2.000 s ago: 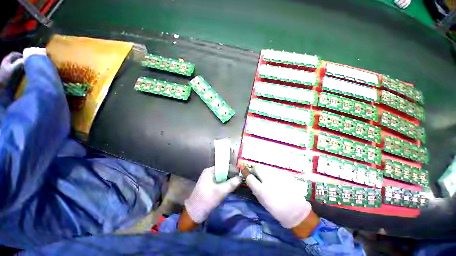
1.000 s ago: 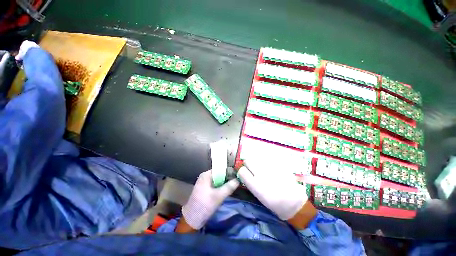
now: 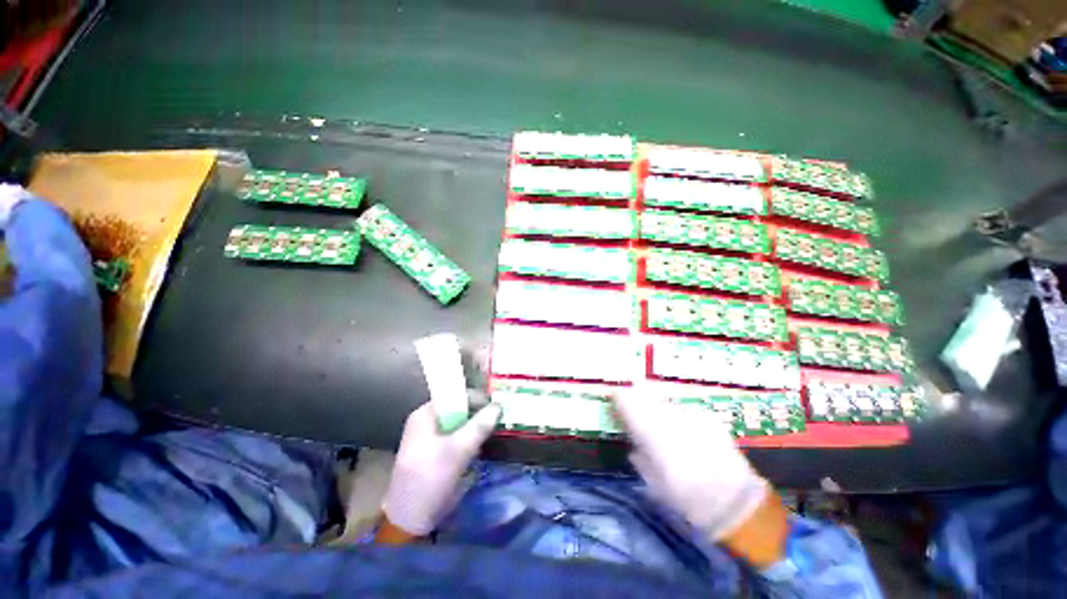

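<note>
My left hand [image 3: 433,468], in a white glove with a bare wrist, holds a pale strip [image 3: 442,372] upright at the near left corner of the red carrier [image 3: 860,436]. My gloved right hand [image 3: 690,456] is over the near edge of the carrier. It is blurred, and I cannot tell whether it holds anything. A pale-faced board [image 3: 556,411] lies between my hands in the bottom row. Three columns of boards lie on the carrier. Those in the left column look mostly white; most in the right column show green with small parts.
Green boards [image 3: 415,254] lie loose left of the carrier. A neighbour's blue sleeve [image 3: 47,304] is at the far left by a tan-yellow sheet [image 3: 170,187]. A crumpled pale bag [image 3: 981,339] and a black tray [image 3: 1047,307] lie at the right.
The view has turned right, so the carrier and loose boards sit further left. My right hand has moved right from near my left hand, uncovering the bottom-left board. My left hand still holds the strip.
</note>
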